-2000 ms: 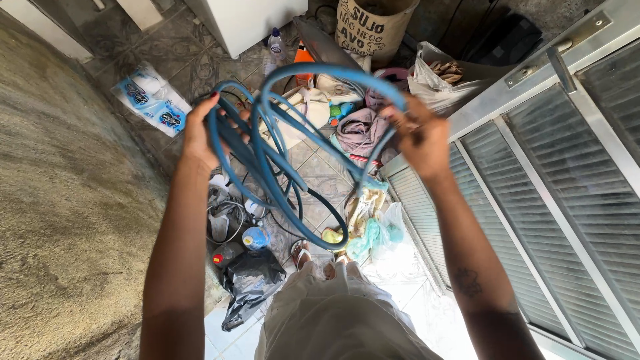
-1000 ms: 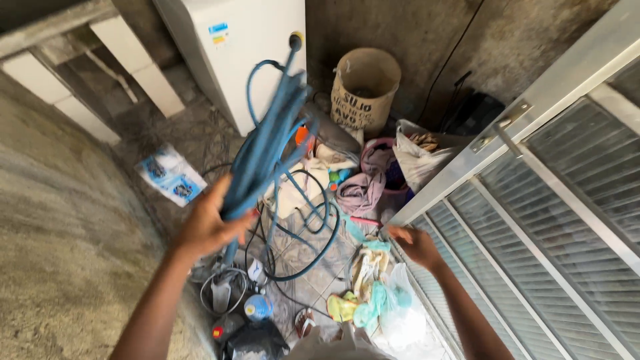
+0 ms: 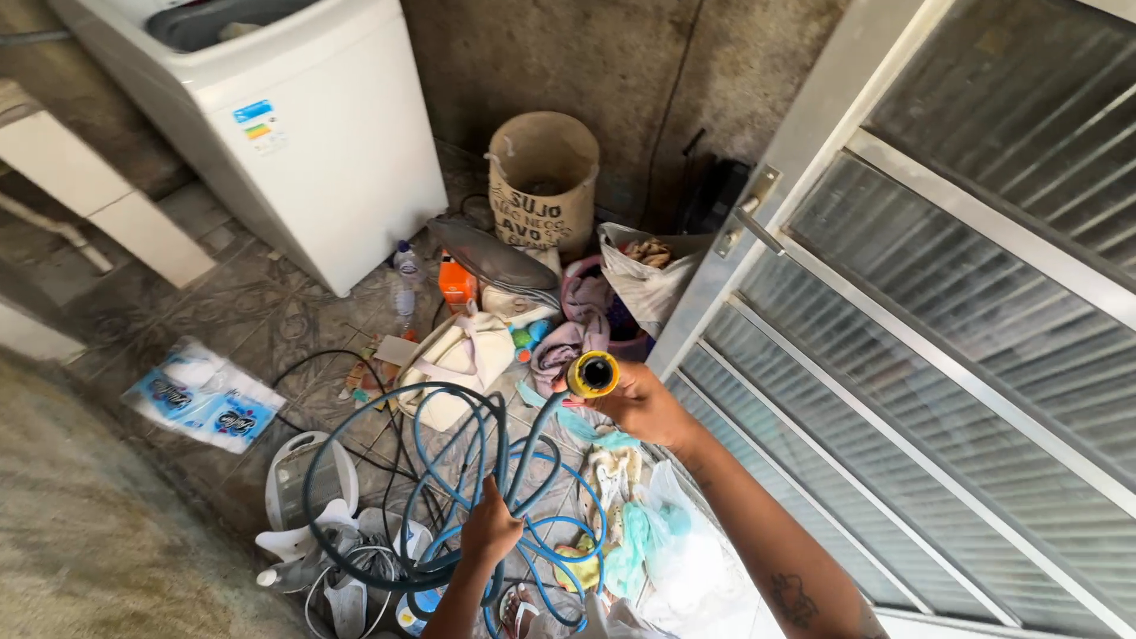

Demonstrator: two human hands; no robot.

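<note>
A blue garden hose (image 3: 324, 510) hangs in loose loops from my left hand (image 3: 490, 525), whose fingers are closed around several strands at the lower middle. My right hand (image 3: 635, 404) grips the hose end, which carries a yellow and black connector (image 3: 593, 374) with its round opening facing up toward me. From that end the hose curves down to the left hand. Lower loops hang over the cluttered floor, and I cannot tell whether they touch it.
A white washing machine (image 3: 328, 133) stands at the upper left, a fabric laundry basket (image 3: 543, 191) by the back wall. A metal door (image 3: 887, 337) with ribbed panes fills the right. Cream bag (image 3: 457, 368), plastic wrapper (image 3: 206, 395), clothes (image 3: 568, 346) and a bottle (image 3: 406, 275) lie about the tiled floor.
One second ago my left hand held the hose bunched up and my right hand was apart from it. Now the loops hang lower and wider, and my right hand has hold of the connector end.
</note>
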